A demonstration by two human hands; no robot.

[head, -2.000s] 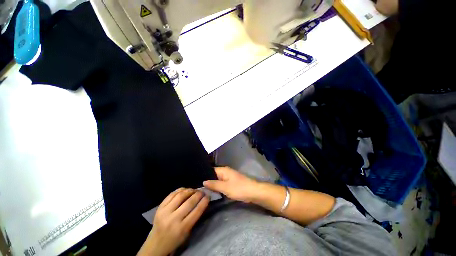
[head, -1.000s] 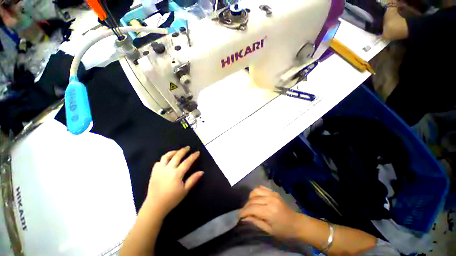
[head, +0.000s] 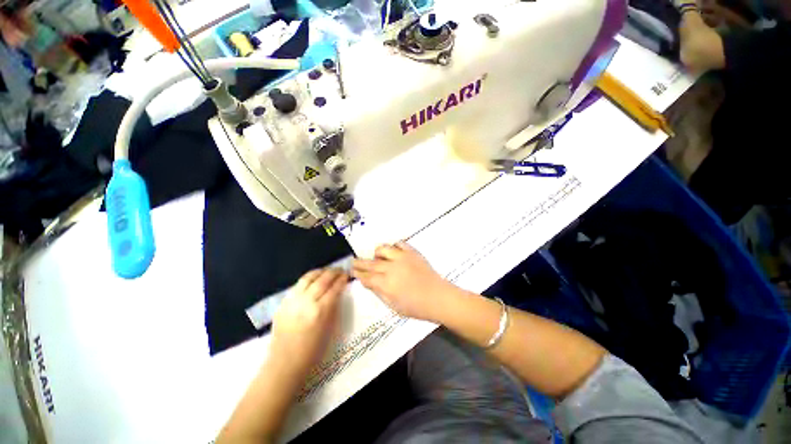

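A black cloth panel lies on the white table left of and under the sewing machine head. A pale grey strip runs along its near end. My left hand rests on the strip, with its fingertips at the cloth near the strip's right part. My right hand holds the panel's right corner with bent fingers, close in front of the presser foot area. The two hands' fingertips are close together. The needle is too small to make out.
Dark-blue thread snips lie by the machine base. A light-blue lamp head hangs at the left. A yellow tool lies at the table's right end. A blue crate with black cloth stands below right. Another person's arm shows top right.
The panel's strip end has moved up and away from my body onto the table. My right hand moved up-left with it. My left hand went from flat on the cloth to the strip.
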